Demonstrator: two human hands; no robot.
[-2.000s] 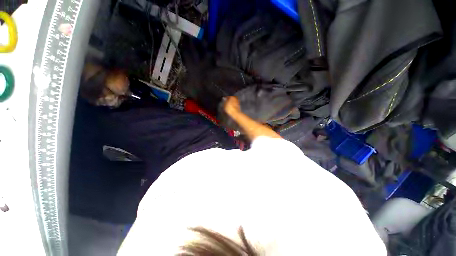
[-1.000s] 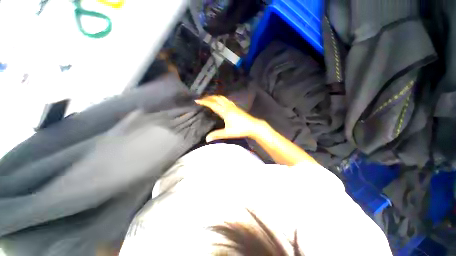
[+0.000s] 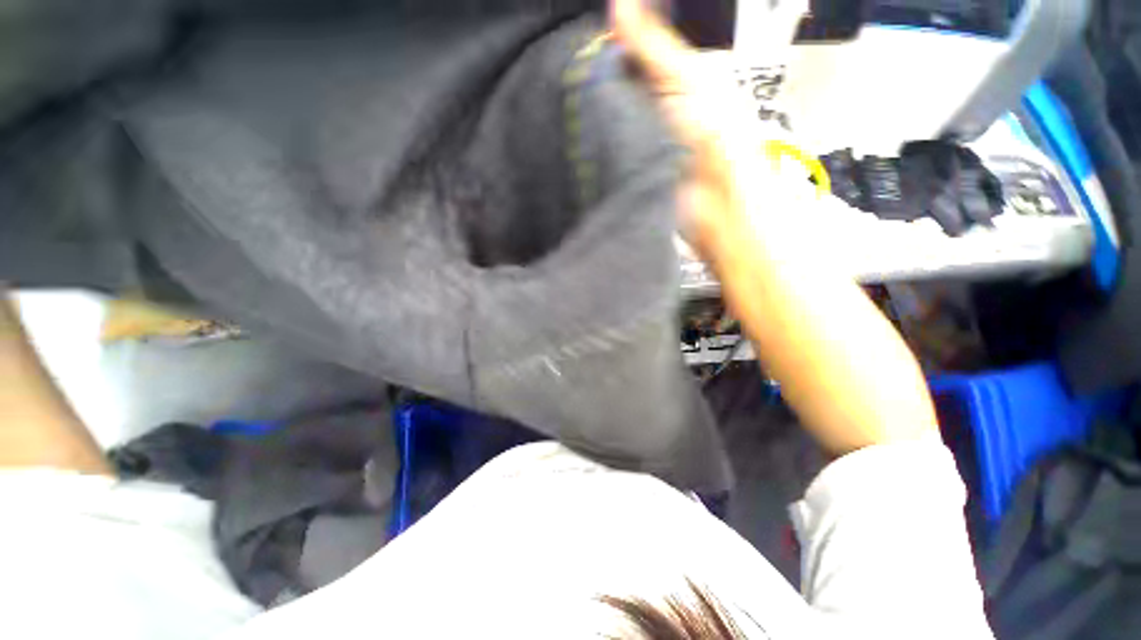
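Observation:
A large dark grey garment (image 3: 375,250) with a yellow dashed topstitching line (image 3: 574,125) fills the upper left and middle, raised and blurred. My right hand (image 3: 682,125) is blurred at its upper right edge and appears to grip the cloth there; the fingertips are partly hidden. Of my left arm only the forearm shows at the left edge; the left hand is hidden behind the garment or out of the picture.
The white table (image 3: 876,250) at upper right bears a yellow scissor handle (image 3: 801,163) and a bundle of small black pieces (image 3: 920,185). Blue crates stand below, one at right (image 3: 1001,419), one at lower middle (image 3: 438,450). Dark garments (image 3: 313,469) lie at lower left.
The view has swung round to the table's right end. The garment has been lifted and spread across the view. My right hand has moved up, from open over the cloth to its edge.

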